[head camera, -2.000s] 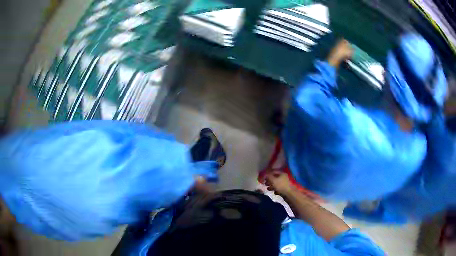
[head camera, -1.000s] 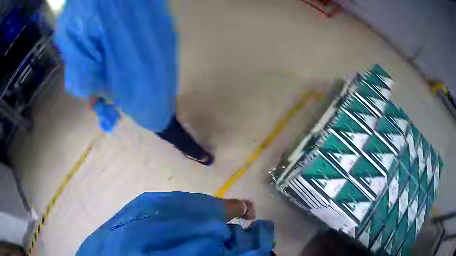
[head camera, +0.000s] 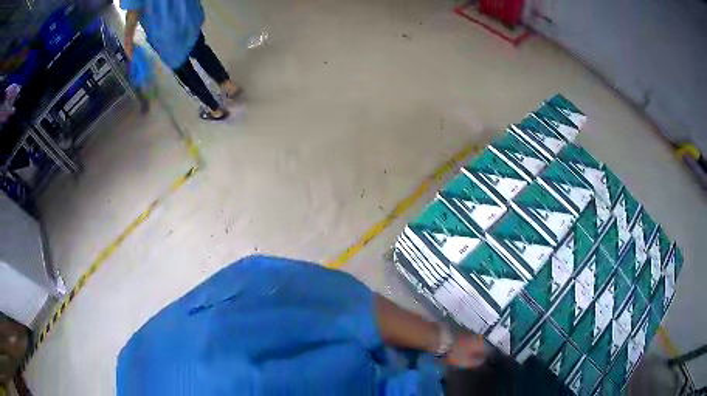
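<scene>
A wide low stack of flat teal-green and white boxes (head camera: 535, 209) stands at the right, in rows with triangle prints and striped edges. My left hand (head camera: 465, 352) shows at the bottom right of centre, at the end of a bare forearm and blue sleeve, with a band at the wrist. It overlaps the stack's near corner in the picture; whether it touches the boxes cannot be told. The hand is blurred, and a dark shape partly hides it. No held thing shows. My right hand is out of the picture.
A person in a blue smock (head camera: 170, 31) stands at the upper left, beside metal-framed tables (head camera: 85, 97). Yellow tape lines (head camera: 403, 205) mark the pale floor. A red object (head camera: 502, 9) is by the wall at the top. A white block-like object (head camera: 23, 259) is at the left edge.
The view has swung from the green work table to the floor and stack. Since the last earlier frame, the other person appears farther away, and my left hand appears farther right, nearer the stack.
</scene>
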